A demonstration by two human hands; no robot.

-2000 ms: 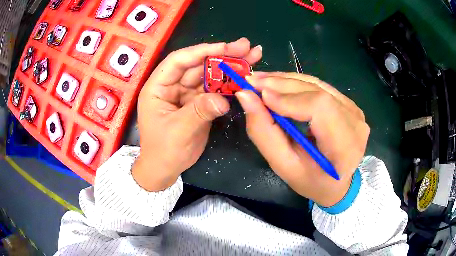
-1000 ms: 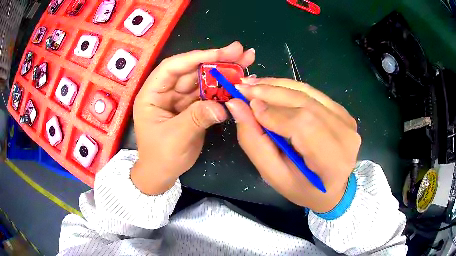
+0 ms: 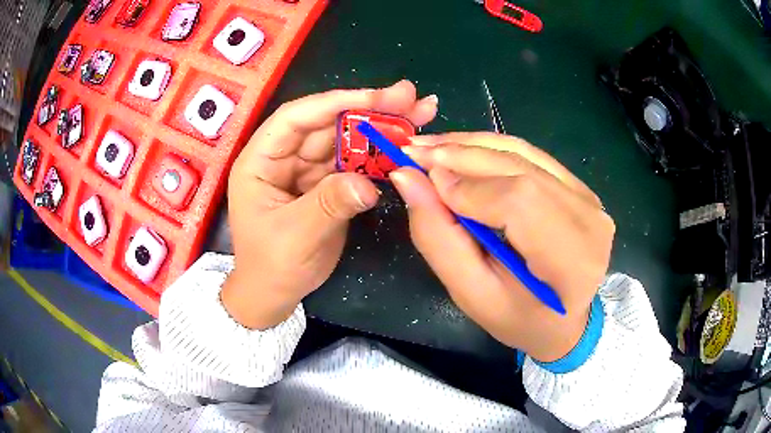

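My left hand (image 3: pixel 292 199) holds a small red housing shell (image 3: pixel 353 157) with a purplish rim, open side up, between the fingers and thumb. A pale bracket-shaped line shows inside the shell. My right hand (image 3: pixel 516 220) holds a slim blue stick (image 3: pixel 499 247) like a pen. The stick's tip is inside the shell near its upper left, over the pale line; whether it presses cannot be told. The thin silver tweezers (image 3: pixel 493 108) show just beyond my right hand, partly hidden by it.
A red-orange foam tray (image 3: pixel 221 150) with housings in its pockets is at left. A flat red tool (image 3: pixel 516 14) lies at the far side of the dark green mat (image 3: pixel 406 292). A black fan unit (image 3: pixel 668 106) and a yellow tape roll (image 3: pixel 719 326) are at right. White flecks dot the mat.
Since two seconds ago, both hands and the shell have shifted slightly left and down in view. The stick's tip stays inside the shell near its upper left. Both hands keep their holds.
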